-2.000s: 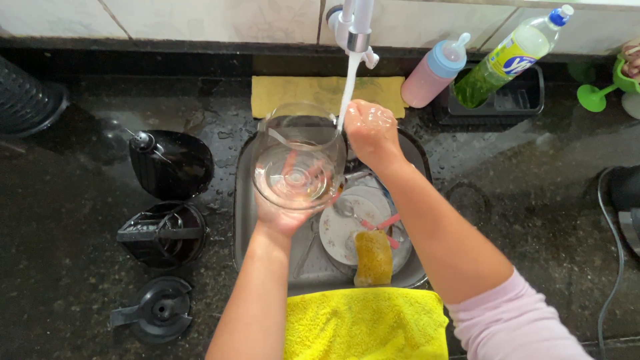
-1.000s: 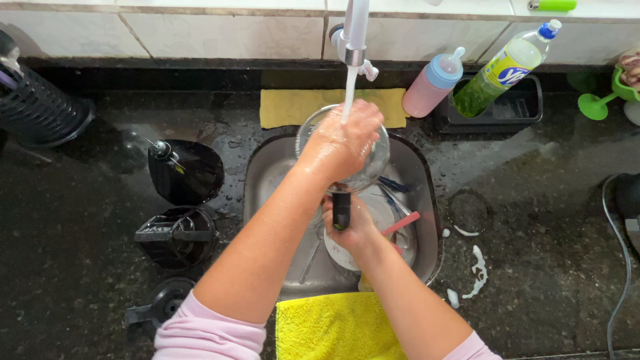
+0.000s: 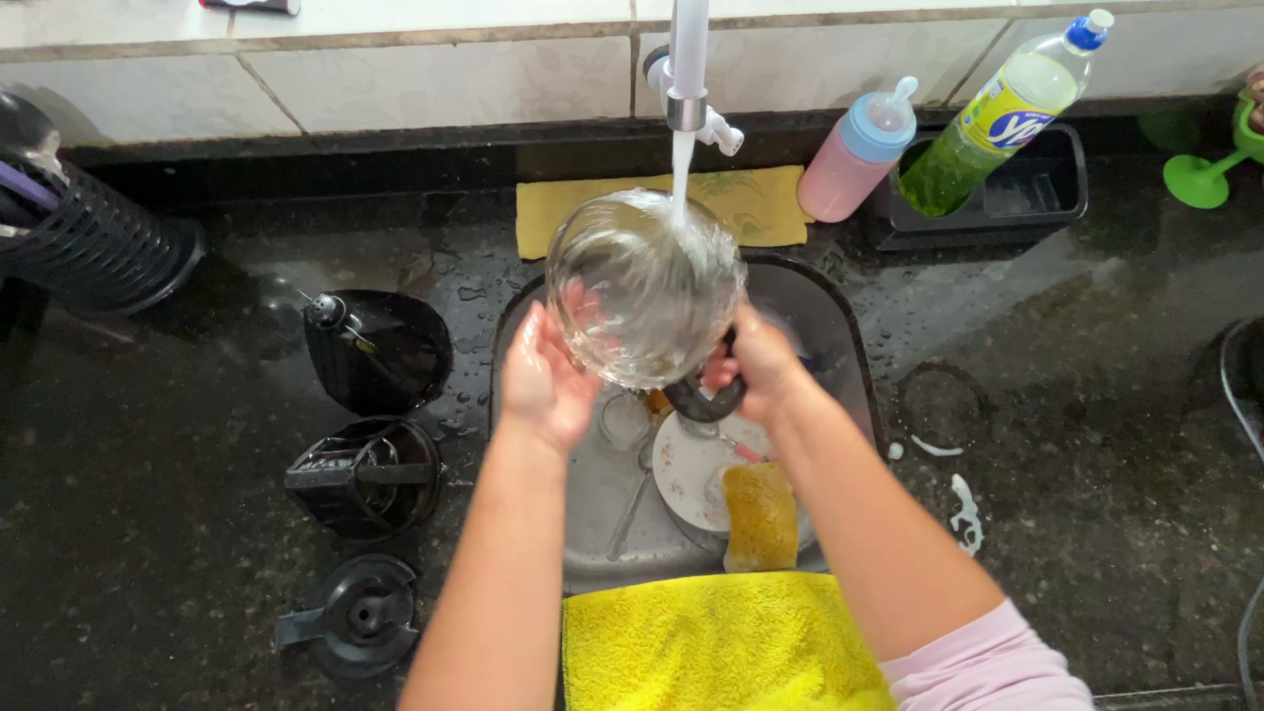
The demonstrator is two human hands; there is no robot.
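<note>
A glass coffee carafe (image 3: 647, 286) is under the running faucet (image 3: 687, 99), and water spreads over its rounded glass. My right hand (image 3: 758, 365) grips its black handle (image 3: 706, 397). Against the lower left side of the glass rests my left hand (image 3: 555, 380), fingers apart and palm turned up. Below, in the steel sink (image 3: 592, 538), lie a white plate (image 3: 691, 469), a yellow sponge (image 3: 760, 513), a spoon (image 3: 630, 513) and a small glass (image 3: 625, 420).
Black coffee maker parts (image 3: 375, 351) stand left of the sink, near a utensil holder (image 3: 109, 247). A baby bottle (image 3: 857, 158) and a detergent bottle (image 3: 997, 118) are behind right. A yellow towel (image 3: 721, 642) covers the sink's front edge; a yellow cloth (image 3: 770, 197) lies behind.
My left hand has moved off the carafe's handle area to the left side of the glass. My right hand now holds the handle. The sponge and plate show again.
</note>
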